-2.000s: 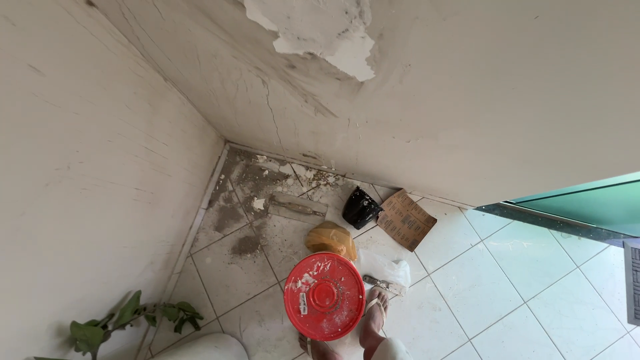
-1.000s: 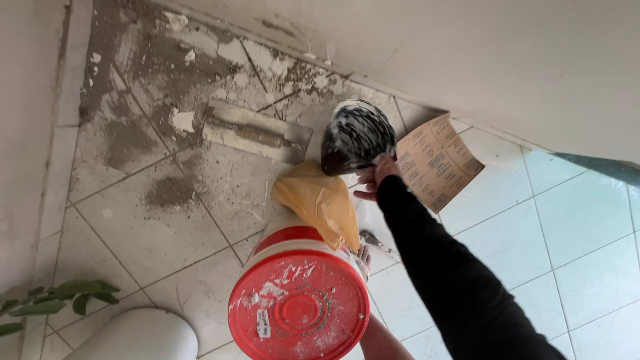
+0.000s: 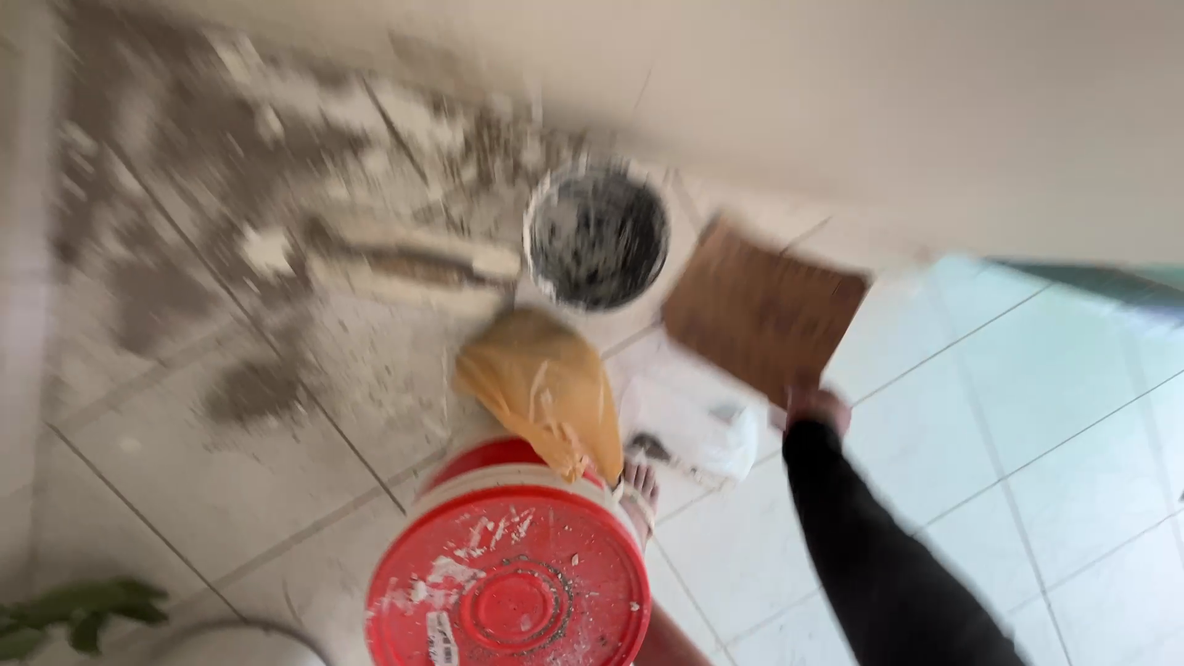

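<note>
Reaching in from the lower right in a black sleeve, my right hand (image 3: 818,411) holds the near corner of a brown sandpaper sheet (image 3: 766,310); the view is blurred. Left of the sheet is a black bucket (image 3: 597,236) with pale residue inside its wall. A plastering trowel (image 3: 412,264) lies flat on the tiles further left. Nearer me, a knotted orange plastic bag (image 3: 546,388) touches a white bucket with a red lid (image 3: 513,592), which is smeared with white material. My left hand is out of view.
White tiles (image 3: 925,444) meet the wall (image 3: 832,111) along the top. Dust and plaster chips (image 3: 268,250) lie at the left. A white plastic bag (image 3: 694,416) sits by my sandalled foot (image 3: 640,490). Green leaves (image 3: 88,610) and a pale rounded object (image 3: 240,647) are at the lower left.
My right hand has let go of the black bucket, moved right and taken hold of the sandpaper sheet. The bucket's opening now faces up. Two seconds ago no hand was in view.
</note>
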